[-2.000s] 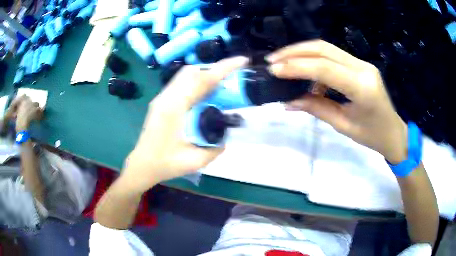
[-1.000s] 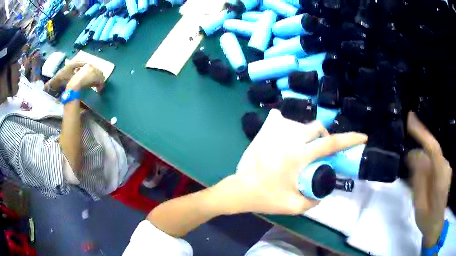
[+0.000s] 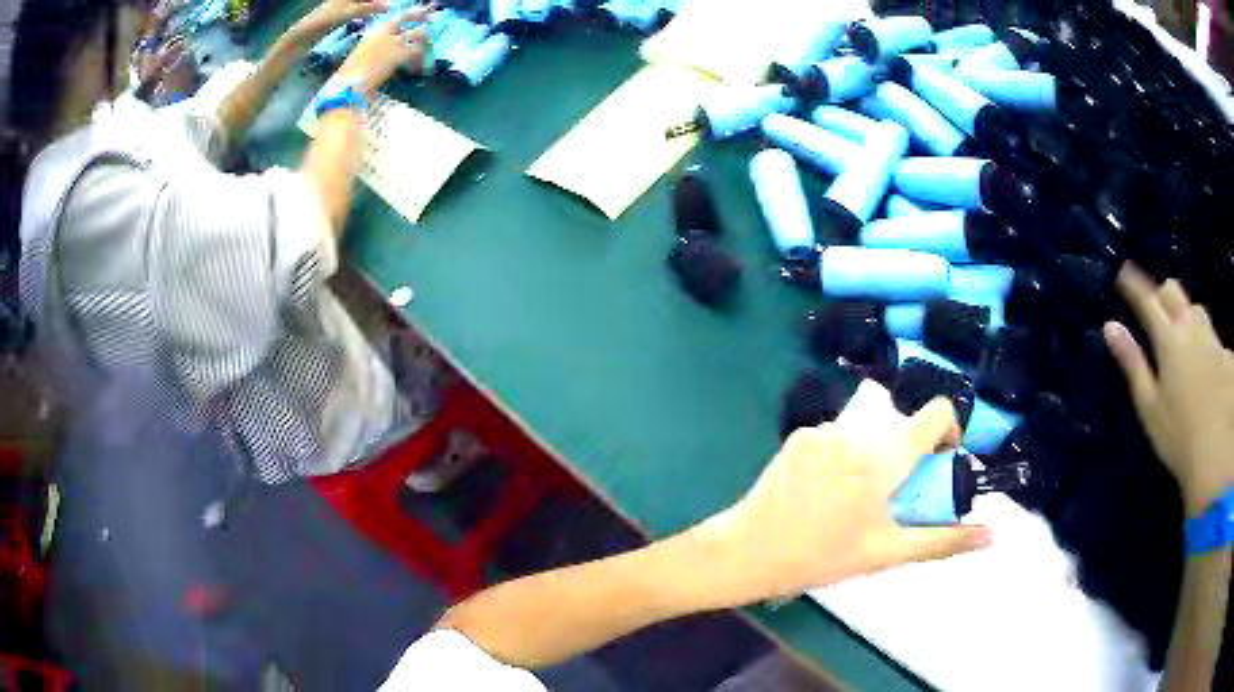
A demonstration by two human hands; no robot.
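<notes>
My left hand (image 3: 826, 507) grips a blue housing (image 3: 928, 489) over the front of the table. Its visible end has a black ring and a thin black stub (image 3: 1004, 476) pointing right; my palm hides the rest. My right hand (image 3: 1184, 385) is at the right, fingers apart, at the edge of a large dark heap of black end caps (image 3: 1137, 149). Nothing shows in it, though whether its fingertips touch a cap cannot be told.
Blue housings (image 3: 886, 273) lie piled behind my left hand, many with black caps. Black caps (image 3: 706, 270) and paper sheets (image 3: 609, 142) lie on the green table (image 3: 541, 311). White padding (image 3: 974, 608) lies beneath my hands. A seated person (image 3: 203, 257) works at left, beside a red stool (image 3: 433, 500).
The view has swung left. The black-capped housing beside the stub-ended one no longer shows. My right hand has moved away from my left and its fingers have spread. The person at left now reaches forward.
</notes>
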